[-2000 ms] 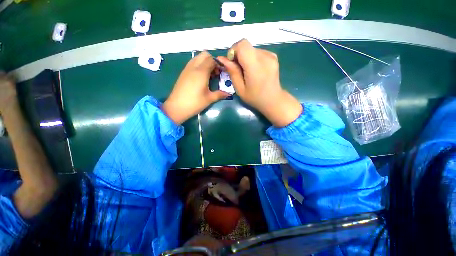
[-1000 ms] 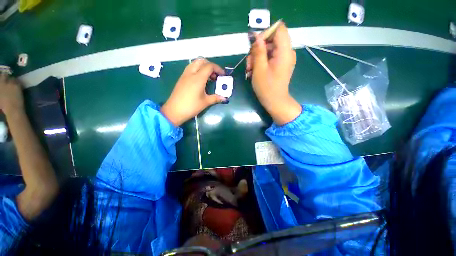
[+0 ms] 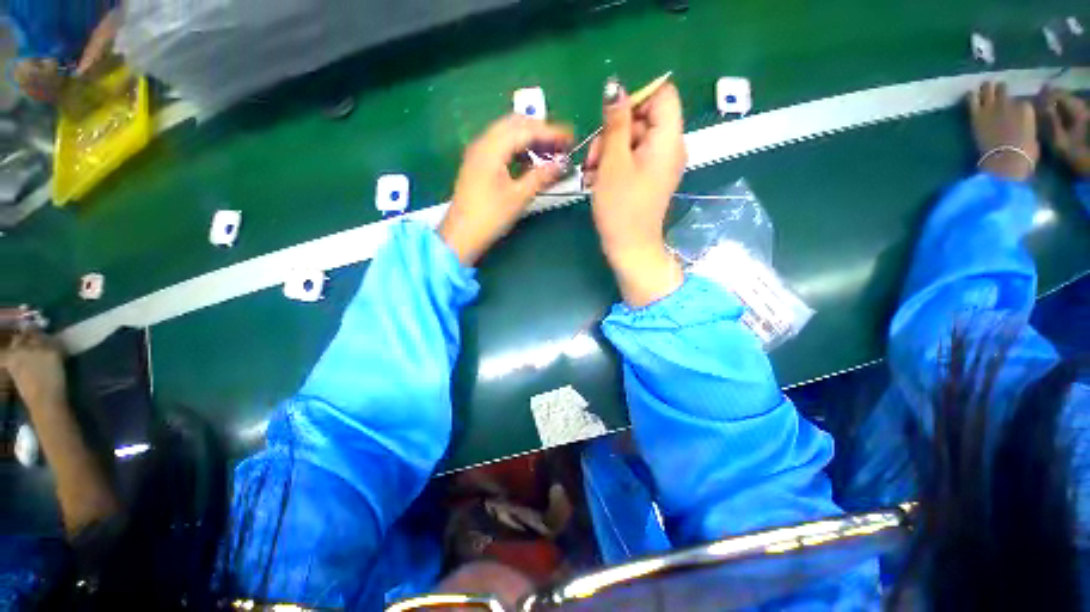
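My left hand [image 3: 496,179] is over the whitish strip, its thumb and fingers closed around a small white unit [image 3: 549,158], which is mostly hidden and blurred. My right hand [image 3: 640,179] is just to the right, holding a slim tool with a tan handle [image 3: 648,90]. The tool's thin tip points down and left toward the left fingertips. Whether it touches the unit I cannot tell. Another white unit with a dark centre [image 3: 528,103] lies on the green belt just beyond my left hand.
More white units [image 3: 392,194] lie along the belt, one [image 3: 305,285] at the strip. A clear bag [image 3: 747,281] lies by my right forearm, a paper slip [image 3: 567,417] at the near edge. A yellow tray [image 3: 103,134] is far left. Other people's hands [image 3: 1004,129] are at right and left.
The view has shifted. Both hands have moved outward from the near bench to the strip. The left hand has raised and turned the unit, and the right hand still holds the tool.
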